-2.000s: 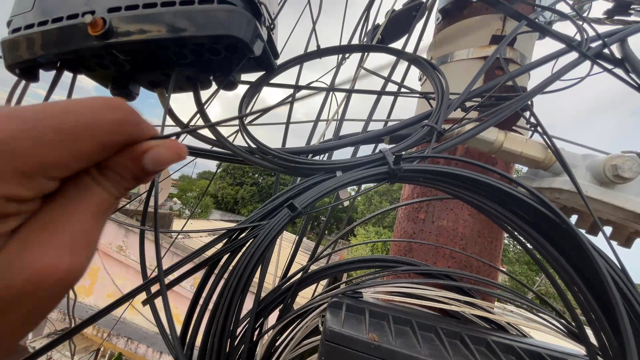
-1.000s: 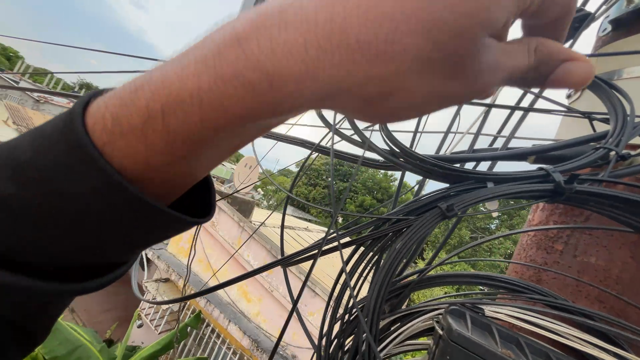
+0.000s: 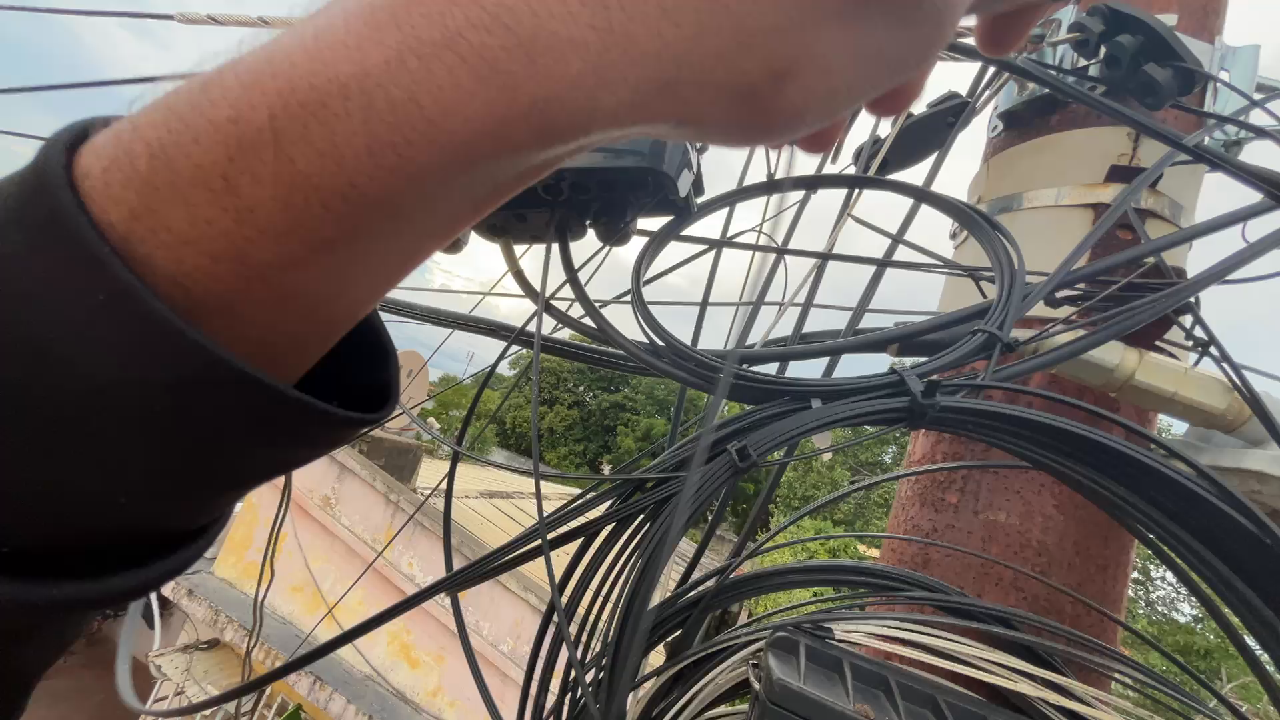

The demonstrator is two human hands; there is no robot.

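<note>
My left hand (image 3: 800, 70), at the end of a forearm in a black sleeve, reaches across the top of the view toward the pole. Its fingertips are cut off by the top edge, so whether it holds a cable cannot be told. Under it hangs a loop of black cable (image 3: 640, 290), fastened with ties to a larger coil of black cables (image 3: 1000, 420). A black cable closure (image 3: 590, 190) is partly hidden behind the wrist. My right hand is not in view.
A rusty metal pole (image 3: 1000, 520) with metal bands stands at the right. A black ribbed box (image 3: 850, 680) lies at the bottom among pale and black cables. A small black cable fitting (image 3: 1130, 55) is at the upper right. Behind are a weathered building wall (image 3: 340, 560) and trees (image 3: 570, 410).
The left hand, seen pinching a thin cable at the left two seconds ago, now reaches far to the upper right, its fingertips out of view. The view has shifted too.
</note>
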